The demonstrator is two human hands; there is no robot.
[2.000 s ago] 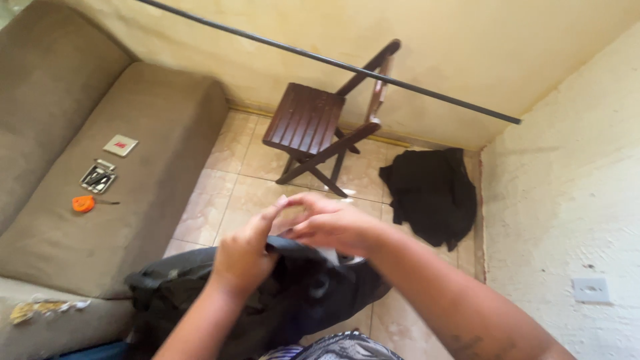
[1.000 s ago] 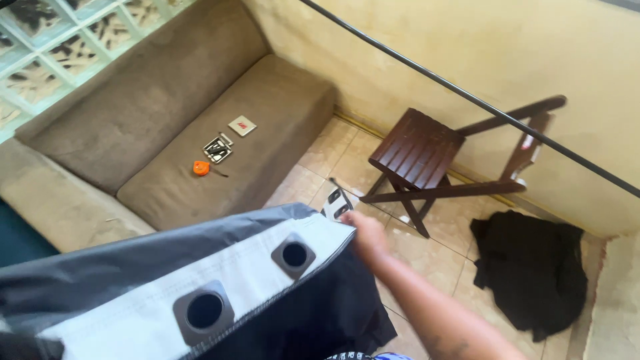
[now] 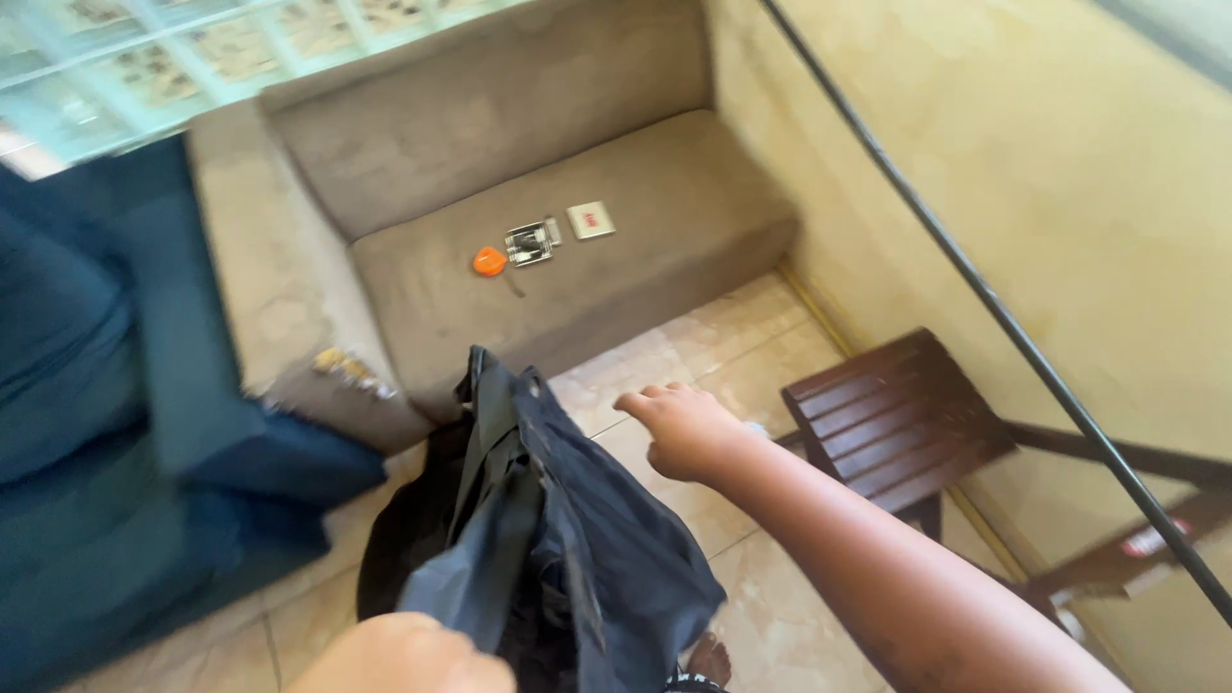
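Note:
A dark fabric curtain [image 3: 616,539] with eyelets hangs in folds at the lower middle. My left hand [image 3: 404,654] is at the bottom edge, overlapping the near side of the cloth; its fingers are cut off by the frame, so its hold cannot be told. My right hand [image 3: 679,428] is just right of the cloth's top, above the tiled floor, with its fingers partly bent and nothing seen in them. On the brown sofa lie an orange tape measure [image 3: 489,261], an open case of small metal pieces [image 3: 529,243] and a pale square box [image 3: 590,220].
A brown sofa [image 3: 616,298] stands ahead, its arm torn. Blue fabric seating [image 3: 241,452] is at the left. At the right stands a dark wooden folding chair [image 3: 900,419]. A long dark rod [image 3: 962,260] crosses the upper right, in front of the wall.
The view has swung toward the sofa and blue seating. The curtain, spread out with its eyelet band showing a second ago, now hangs bunched. My right hand has come off its edge.

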